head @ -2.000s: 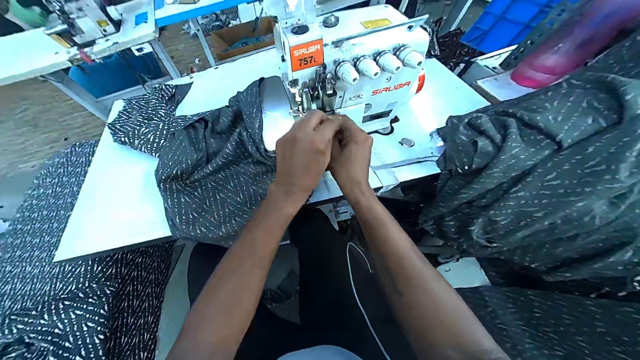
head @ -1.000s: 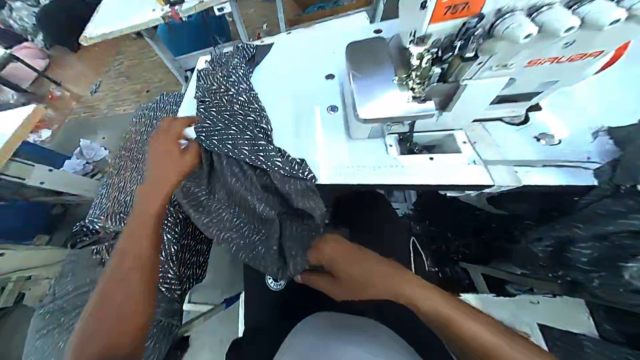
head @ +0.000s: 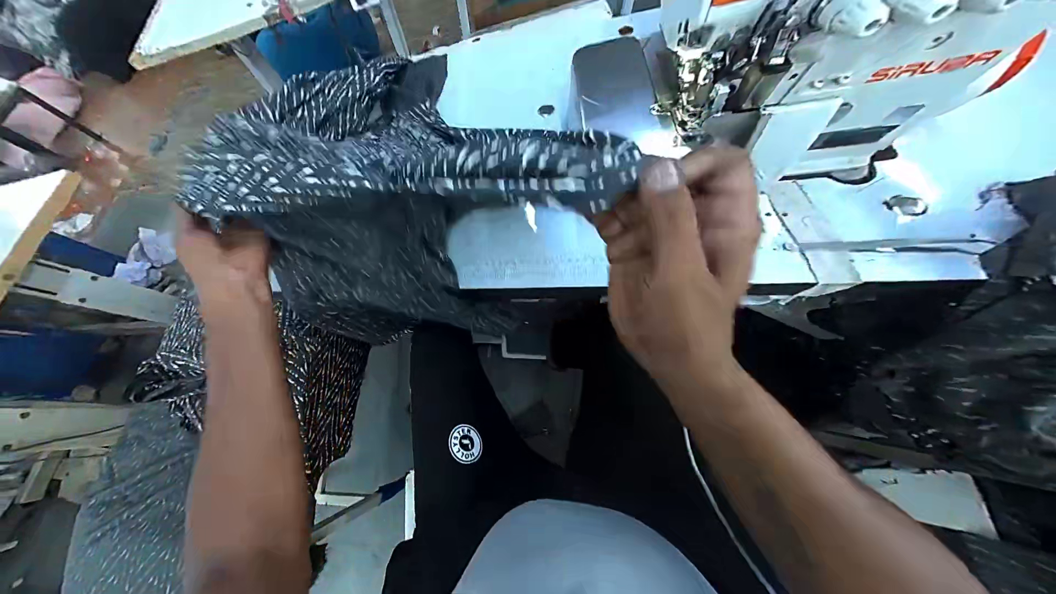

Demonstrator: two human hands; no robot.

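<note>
A dark patterned fabric piece [head: 355,247] with white flecks stretches between my hands, over the front edge of the white sewing table. My left hand [head: 227,256] grips its left end, the fingers partly hidden under the cloth. On the right, my right hand [head: 681,239] pinches the narrow end of the fabric between thumb and fingers. That end lies just in front of the needle and presser foot area [head: 689,107] of the white Siruba industrial sewing machine [head: 924,91]. The metal plate [head: 610,91] of the machine shows behind the raised cloth.
More flecked fabric [head: 322,388] hangs below the table at left, and a dark fabric pile [head: 957,371] lies at right. Another white table [head: 206,25] stands at the upper left. A white cord [head: 714,487] runs over my lap.
My right hand has moved up and right from the lower edge of the cloth to near the needle area. The fabric is now drawn out sideways between both hands. Since the oldest frame, the view has shifted closer.
</note>
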